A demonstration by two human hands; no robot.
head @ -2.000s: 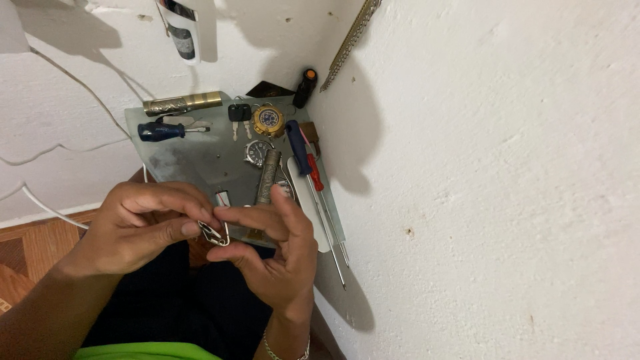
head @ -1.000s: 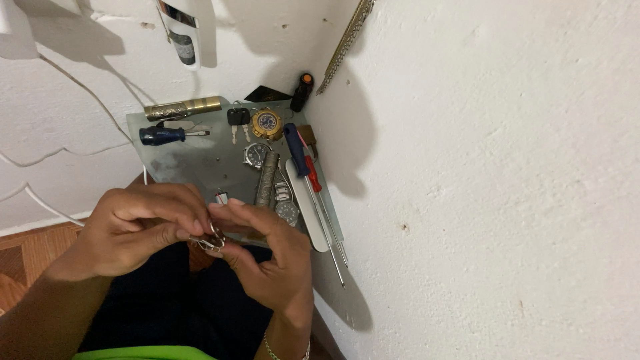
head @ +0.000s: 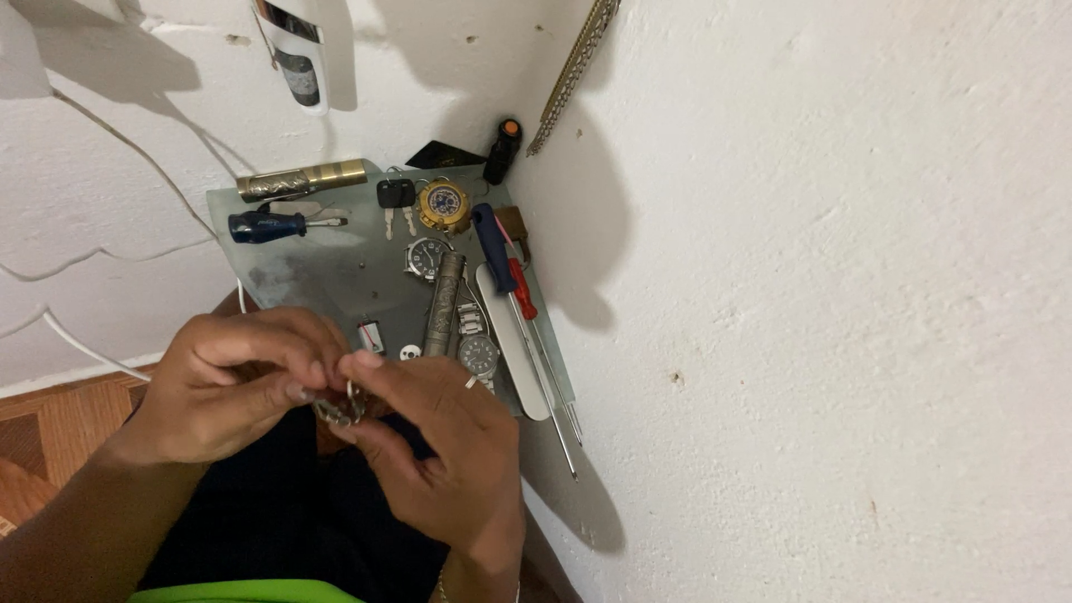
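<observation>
Between my left hand (head: 239, 385) and my right hand (head: 444, 435) is a small metal object (head: 339, 409) with rings or links; its exact kind cannot be told. The thumb and fingertips of each hand pinch it from either side, above my lap. Just beyond the fingers, a small motor (head: 370, 335) with a red wire and a round metal disc (head: 410, 353) lie on the glass shelf (head: 293, 293). A dark-faced wristwatch (head: 479, 356) and an engraved metal cylinder (head: 444, 306) are close to my right hand.
Also on the shelf are a blue-handled screwdriver (head: 268, 226), a brass cylinder (head: 301, 179), keys (head: 397, 197), a gold watch (head: 443, 205), another wristwatch (head: 427, 259), long screwdrivers (head: 494, 251) with tips past the edge, and a padlock (head: 512, 230). A white wall (head: 796, 293) borders the right side.
Both hands stay together around the small metal object, with the fingers shifting slightly on it. The things on the shelf have not moved.
</observation>
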